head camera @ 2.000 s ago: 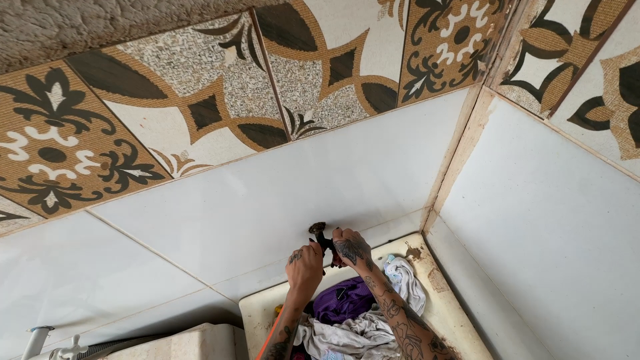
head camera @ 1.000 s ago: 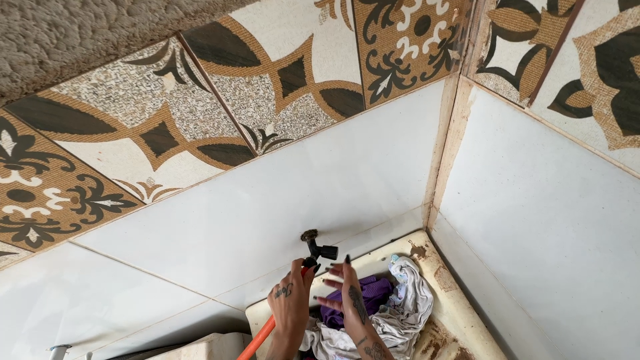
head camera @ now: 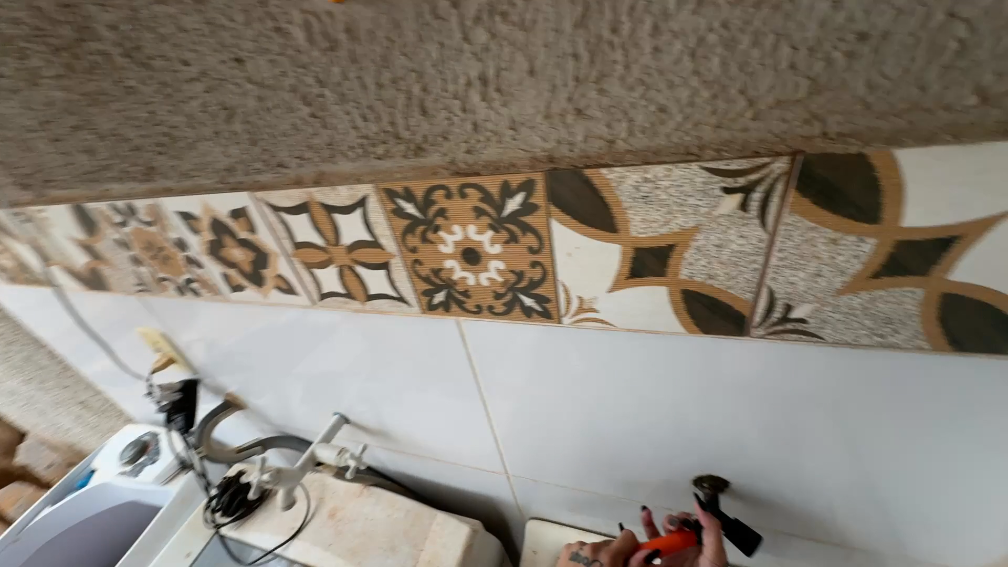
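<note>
A black tap (head camera: 728,524) sticks out of the white tiled wall at the lower right, its round wall flange rusty. An orange hose (head camera: 668,543) lies just left of its black spout. My left hand (head camera: 602,551), tattooed, is closed round the hose at the bottom edge of the view. My right hand (head camera: 709,539) has its fingers around the hose's end, close beside the tap. Whether the hose end touches the spout cannot be told. The wrists and most of the hose are out of view.
Left of the hands is the corner of a cream sink (head camera: 551,539). Further left are a stained pale tank (head camera: 394,520), a white double-handled tap (head camera: 307,465), a grey corrugated hose (head camera: 220,433), black cables (head camera: 236,500) and a washing machine (head camera: 138,453).
The view has swung far to the left, so the clothes in the sink are out of frame. My right hand, apart from the hose one second ago, is now on it.
</note>
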